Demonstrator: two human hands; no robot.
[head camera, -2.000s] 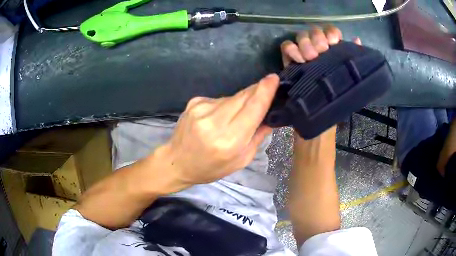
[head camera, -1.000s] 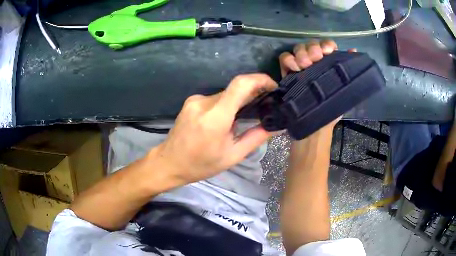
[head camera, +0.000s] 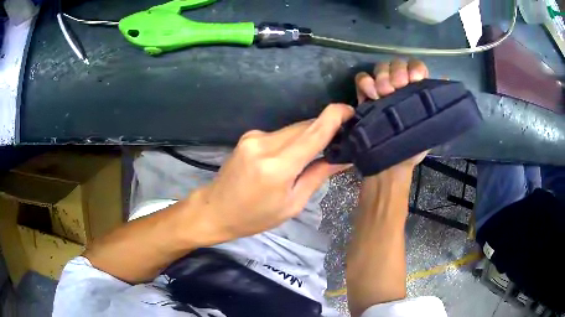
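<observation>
A black lamp housing (head camera: 416, 124) with a ribbed back is held in the air at the bench's front edge, tilted with its ribbed side up. My right hand (head camera: 391, 83) grips it from behind and below, fingertips over its far edge. My left hand (head camera: 279, 164) pinches the small bracket or cable end at the housing's left corner with thumb and index finger. My fingers hide most of that part. A black cord (head camera: 192, 160) shows behind my left wrist. The lamp's front face is hidden.
A green air blow gun (head camera: 186, 32) lies on the dark bench (head camera: 173, 93), its pale hose (head camera: 396, 48) running right. A red-brown board (head camera: 526, 71) and white wipe are at right. A cardboard box (head camera: 59, 213) stands below left. A seated person's leg (head camera: 511, 192) shows lower right.
The view has shifted, so the blow gun sits further right. The lamp has turned slightly flatter. My left fingers have closed in on its corner, after opening wider a second ago.
</observation>
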